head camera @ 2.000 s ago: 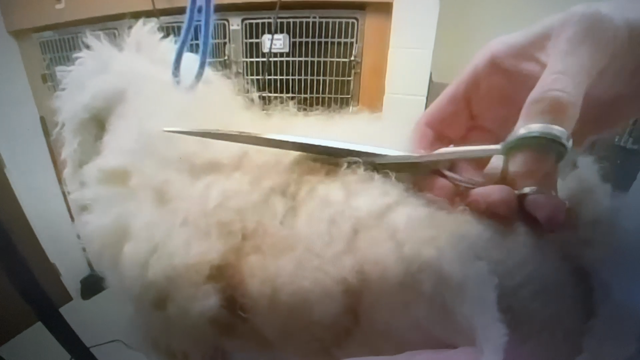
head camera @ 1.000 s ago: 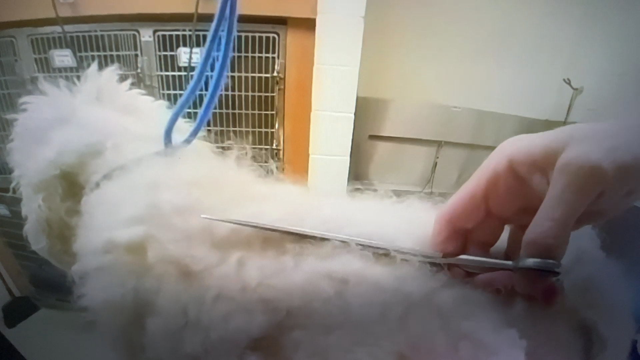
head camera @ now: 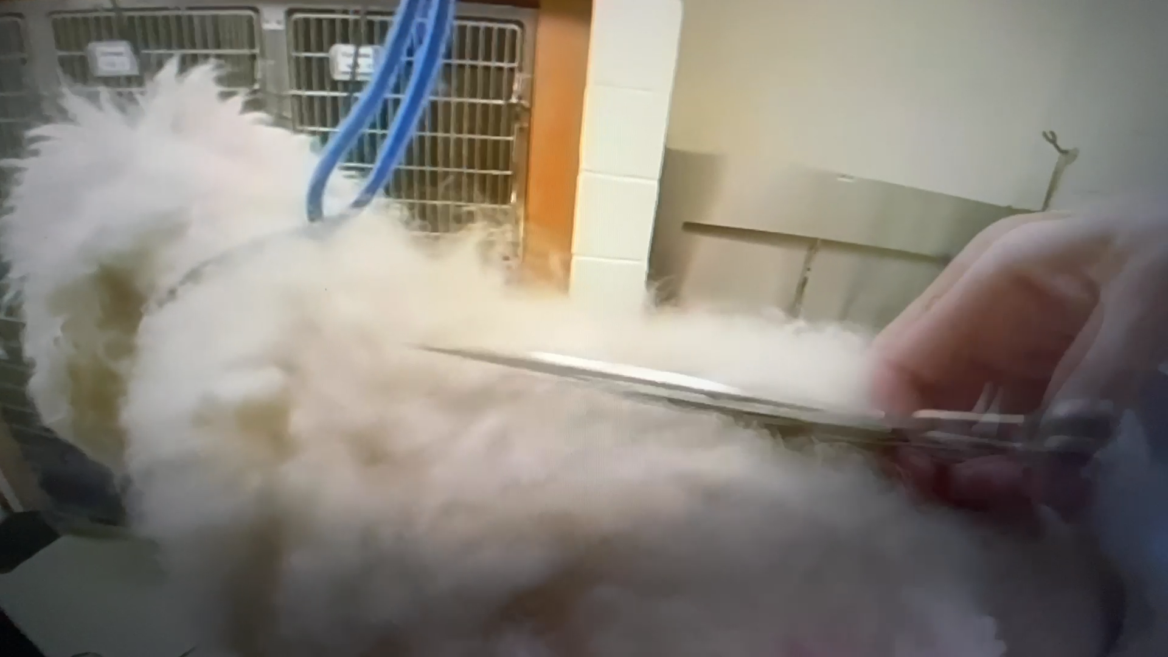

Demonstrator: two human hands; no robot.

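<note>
A fluffy, cream-white dog (head camera: 511, 493) fills the lower view, its head at the left. My right hand (head camera: 995, 338), at the right edge, grips long metal grooming scissors (head camera: 657, 383) by the handles. Their blades point left and lie along the fur of the dog's back and side, looking nearly closed. The fingers are blurred, and fur hides part of the handles. A blue grooming loop (head camera: 401, 109) comes down from above to the dog's neck, where a thin band disappears into the fur. My left hand is out of view.
Behind the dog stand metal-barred kennel cages (head camera: 474, 119) with tags, beside an orange-brown post (head camera: 555, 137) and a white block wall edge (head camera: 620, 164). A stainless steel tub or backsplash (head camera: 876, 210) is fixed at the back right. Pale floor (head camera: 82, 593) shows at lower left.
The scissor blades stood slightly apart two seconds ago and now look nearly together, still held in my right hand. The view has turned to the right, bringing the steel backsplash into sight.
</note>
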